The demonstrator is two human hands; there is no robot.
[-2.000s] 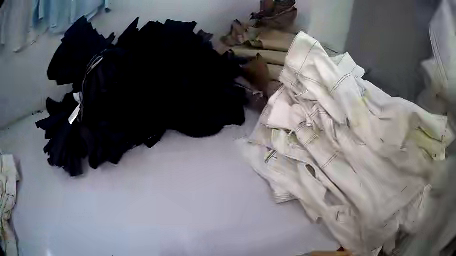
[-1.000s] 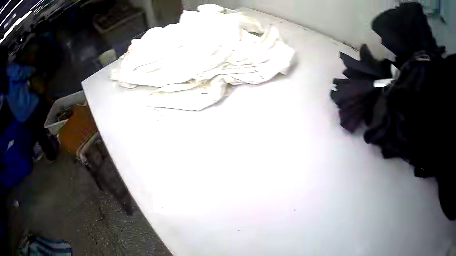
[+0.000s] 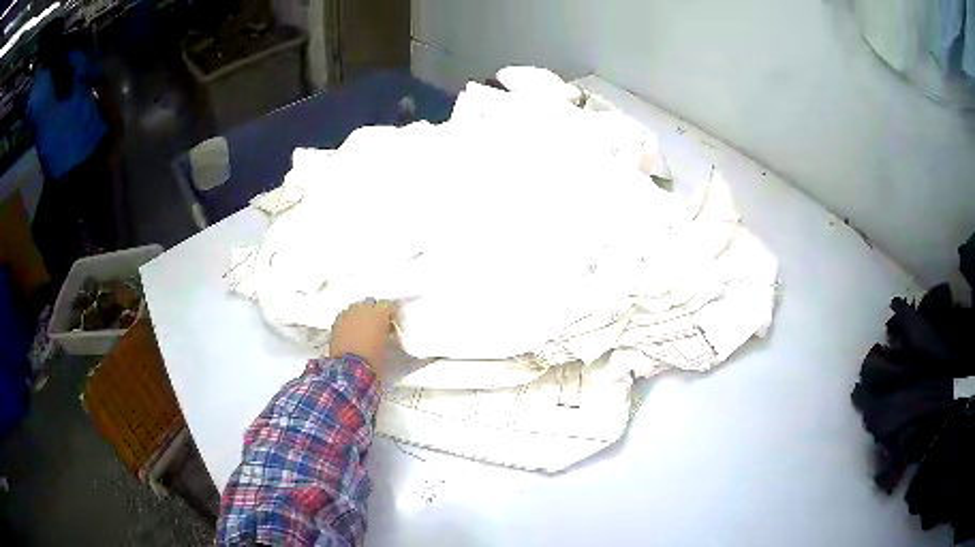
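Note:
A large crumpled heap of white jackets [image 3: 503,224] lies on the white table [image 3: 748,459], much of it overexposed. Dark stitched seam lines show along its near and right edges. My left hand [image 3: 366,329], in a plaid sleeve, is at the near left edge of the heap. Its fingers go into the cloth and are hidden, so whether they grip it cannot be told. My right hand is not in view.
Black garments [image 3: 919,406] lie at the right edge of the table. A white bin [image 3: 107,340] and a wooden stool [image 3: 139,395] stand left of the table. A person in blue [image 3: 66,118] is at the far left. A pale wall [image 3: 684,75] stands behind.
The view has swung left, from the black garments and right-hand pile to the left-hand heap, which now looks nearer. My left hand and plaid sleeve have come into view at the heap.

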